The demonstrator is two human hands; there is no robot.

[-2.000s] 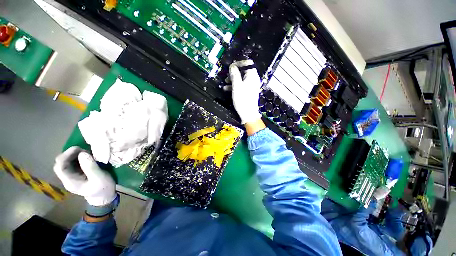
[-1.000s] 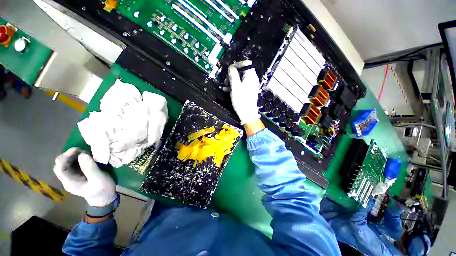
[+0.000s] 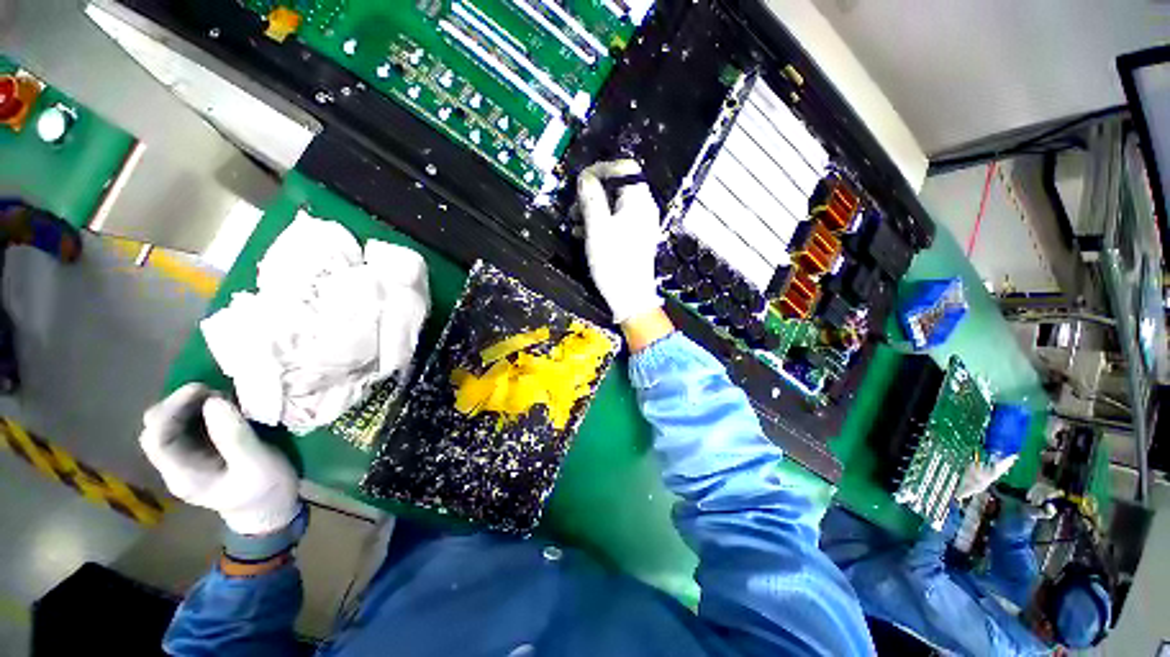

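My right hand (image 3: 622,244), in a white glove, is over the black carrier's middle bar, with its fingertips around a small black block (image 3: 624,184). The block is mostly hidden by the fingers. A green circuit board (image 3: 475,80) lies in the carrier (image 3: 408,193) to the upper left. A power board with a white ribbed block (image 3: 751,186) and orange coils (image 3: 816,249) lies to the right. My left hand (image 3: 221,460), gloved, with a wrist band, is at the mat's left edge, its thumb and fingers apart, with nothing seen in it.
A crumpled white heap (image 3: 321,321) and a black speckled tray (image 3: 443,449) with yellow pieces (image 3: 539,375) lie on the green mat (image 3: 616,443). A blue bin (image 3: 934,313) and another green board (image 3: 949,430) are at right, beside a co-worker's blue sleeve (image 3: 949,593).
My right hand has shifted slightly left, its fingertips still at the black block. My left hand has hardly moved. Part of a person now shows at the left edge. The co-worker's head has moved further into view.
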